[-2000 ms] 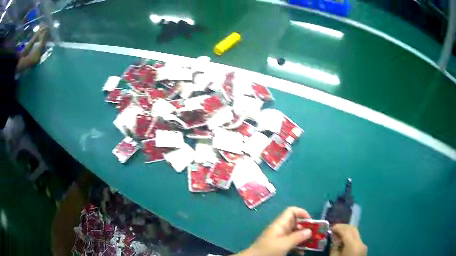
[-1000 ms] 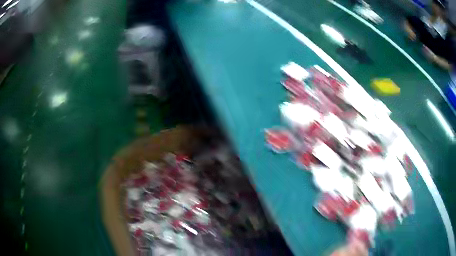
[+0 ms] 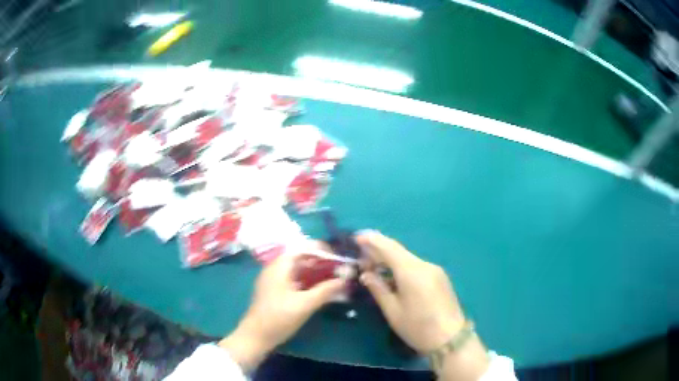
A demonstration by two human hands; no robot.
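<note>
My left hand [image 3: 279, 301] holds a red circuit board [image 3: 316, 271] near the bench's front edge. My right hand [image 3: 409, 290] is close beside it, fingers bent around a small dark item that is too blurred to name. A black handled unit [image 3: 341, 242] lies between and behind my fingertips, partly hidden by them. A pile of boards [image 3: 216, 171], red and white faces showing, lies on the green bench left of and beyond my hands.
A dark green conveyor belt [image 3: 484, 67] with a white rail [image 3: 447, 115] runs behind the bench. A yellow cylinder [image 3: 170, 38] lies on it. Below the bench edge at lower left is a brown carton [image 3: 53, 327] with red and pale parts.
The view has swung from the carton side back to the bench. Both my hands are now in full view with the board, where one second ago only part of a hand showed.
</note>
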